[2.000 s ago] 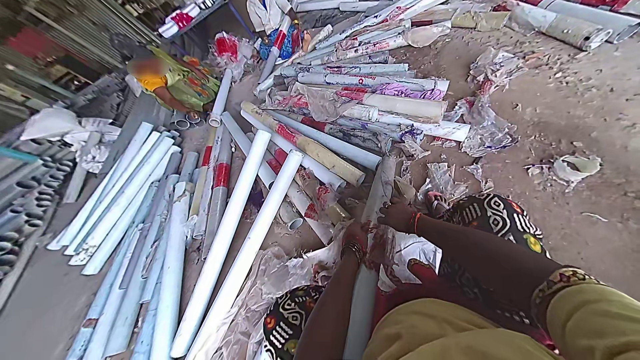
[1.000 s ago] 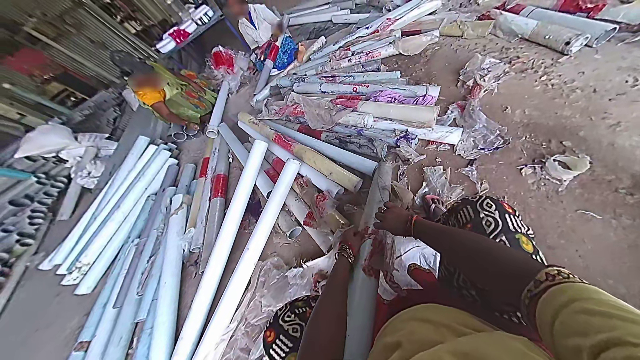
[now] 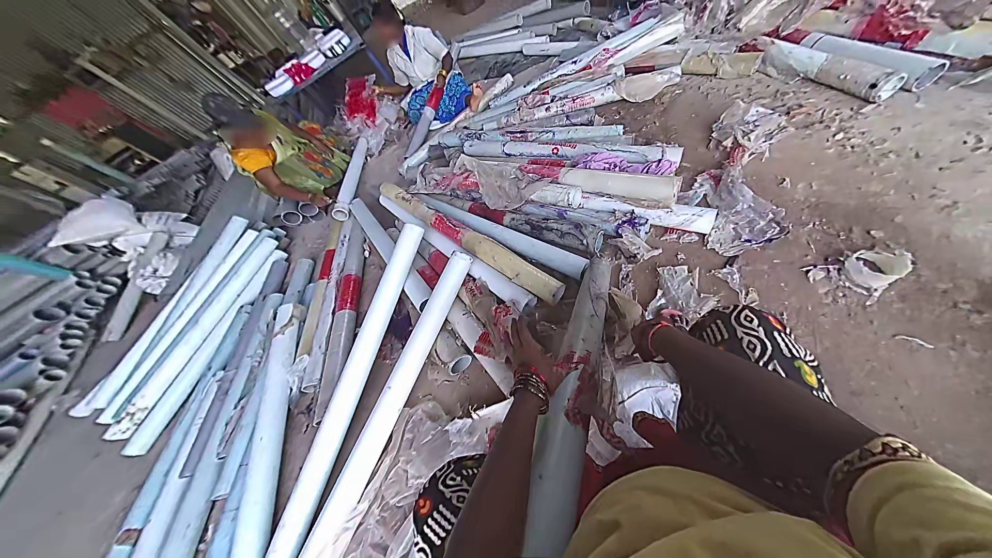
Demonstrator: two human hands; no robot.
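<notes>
A grey plastic pipe [image 3: 559,449], partly wrapped in torn clear film with red print, slants up between my legs. Beside its left edge is my left hand [image 3: 535,358], fingers spread and pointing up; it is at the film, and whether it grips anything is unclear. On the pipe's right side, my right hand [image 3: 655,337] is near loose plastic film [image 3: 678,293], its fingers partly hidden. Two white pipes [image 3: 415,364] lie to the left of my left arm. Crumpled clear film [image 3: 418,457] lies between them and my patterned cloth.
Many pipes, some with red-printed wrapping [image 3: 496,240], cover the ground ahead. More white pipes [image 3: 194,325] lie at left, beside stacked grey pipes [image 3: 54,333]. Two people sit at the upper left among pipes. Scraps of plastic [image 3: 876,271] lie on the dirt at right.
My hands have moved apart: the left was on the pipe and is now at its left side, and the right has shifted away to the right.
</notes>
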